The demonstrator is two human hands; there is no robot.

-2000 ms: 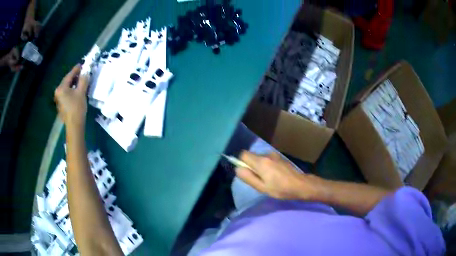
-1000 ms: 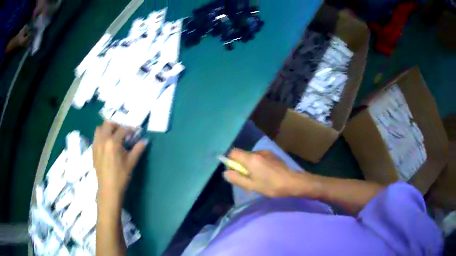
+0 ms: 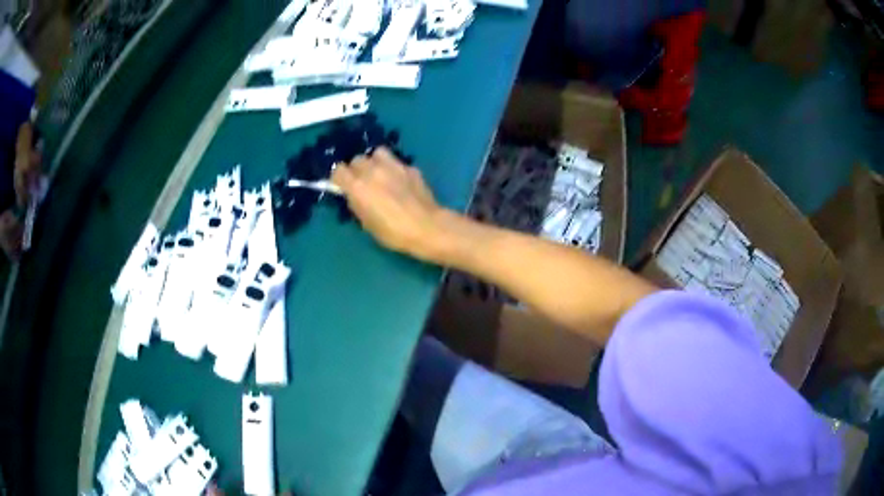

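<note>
My right hand [image 3: 386, 201] is over the heap of small black parts [image 3: 330, 160] and grips a thin light-tipped hand tool [image 3: 315, 185]; the tip points left over the heap. My left hand is almost wholly out of the picture; only what look like fingertips show at the bottom edge, near a single white housing [image 3: 257, 444] that lies upright in the view. White housings with black ovals lie in a fanned stack [image 3: 199, 291] beyond it. A loose pile of white housings [image 3: 155, 455] lies at the lower left.
More white housings [image 3: 359, 48] lie at the bench's far end. The bench has a pale raised edge [image 3: 184, 165] on the left. Two open cardboard boxes of parts [image 3: 606, 131] [image 3: 819, 262] stand on the floor at right. Another person's hands [image 3: 24, 194] show at far left.
My right hand has moved from the bench's near edge to the black heap with the tool. My left hand has left the stack and dropped towards the bottom edge. The view has shifted, showing more housings beyond.
</note>
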